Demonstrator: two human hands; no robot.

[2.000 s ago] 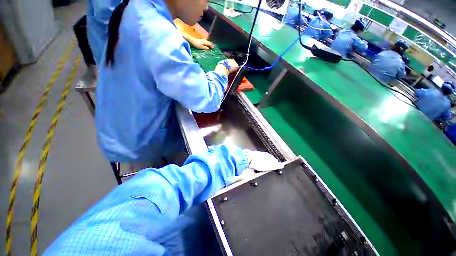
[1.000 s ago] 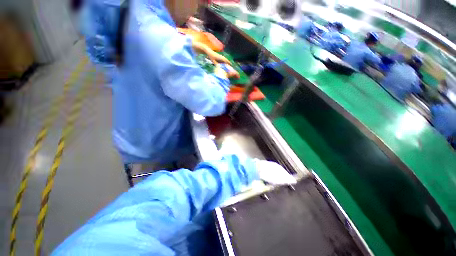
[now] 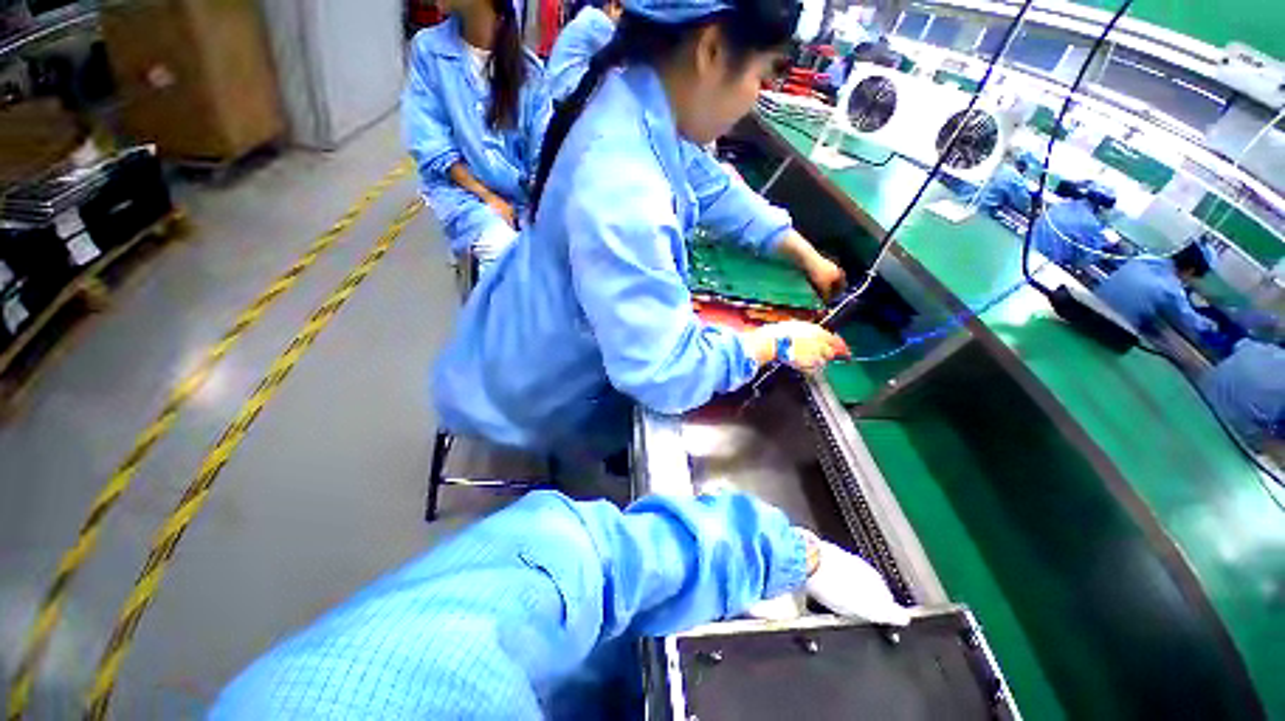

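A black tray point(image 3: 846, 682) with a silver rim and small dark clips lies at the bottom, cut off by the lower edge. My left hand point(image 3: 853, 583), in a white glove, is at the tray's far rim, fingers towards the far right corner. It appears to hold the rim, though the fingertips are partly hidden. My left sleeve reaches in from the lower left. My right hand is not in view.
Metal conveyor rails point(image 3: 863, 479) run away beyond the tray. A person in a blue smock point(image 3: 620, 268) sits beside them, hands at a green board point(image 3: 754, 271) and orange-red holder. A raised green bench point(image 3: 1071, 380) is right; taped floor is left.
The view has swung up and left, so the tray sits lower and shows less. My left hand stays at its far rim. The neighbour's hands have moved apart around the green board.
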